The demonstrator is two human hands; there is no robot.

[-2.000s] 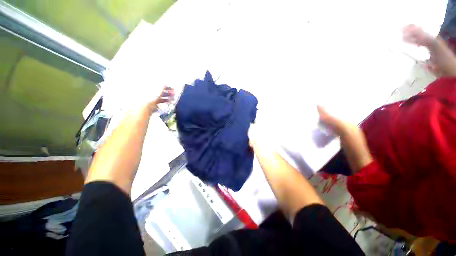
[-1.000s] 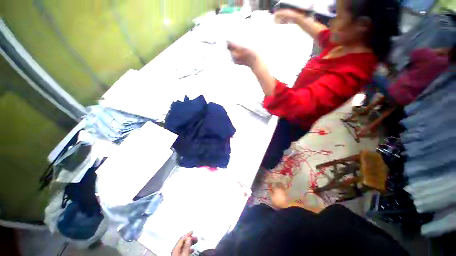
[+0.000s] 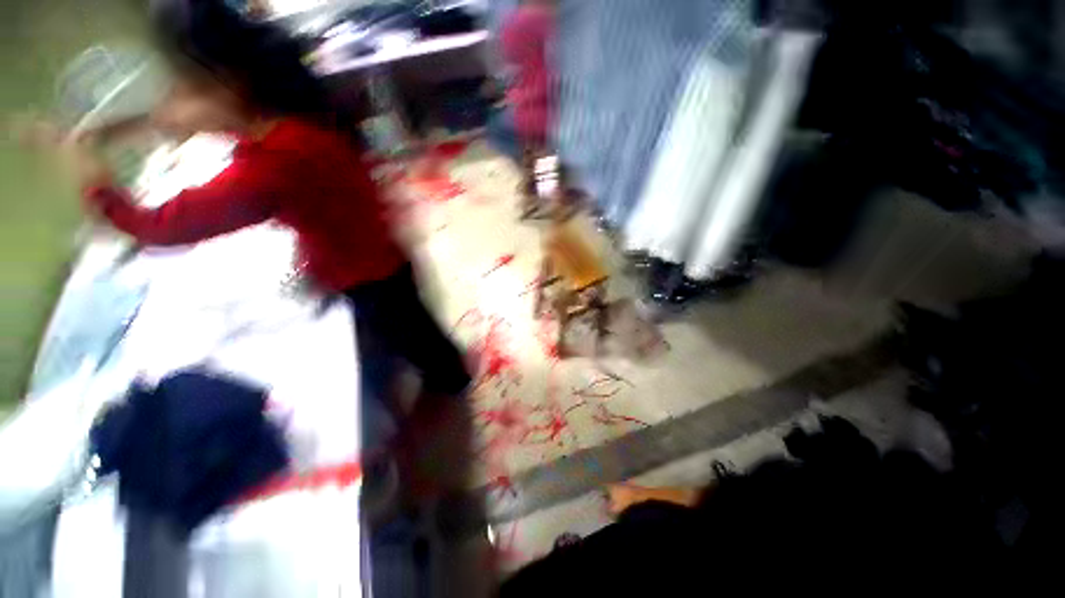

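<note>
The view is blurred. A dark navy garment (image 3: 193, 444) lies in a crumpled heap on the near part of the white table (image 3: 263, 275). A red strip (image 3: 301, 479) lies beside it, reaching toward the table edge. My right hand (image 3: 649, 495) shows only as a small skin-coloured patch at the edge of my black sleeve, over the floor and away from the table; its fingers cannot be made out. My left hand is not in view.
A person in red (image 3: 315, 193) stands at the far side of the table, arms over it. Red strands (image 3: 514, 409) lie scattered on the floor. A wooden stool (image 3: 575, 263) stands beyond, near hanging garments (image 3: 689, 140). Dark heaps fill the right side.
The view has swung right, so the table and navy garment now sit at the left. My left hand has gone out of view. My right hand shows less than before.
</note>
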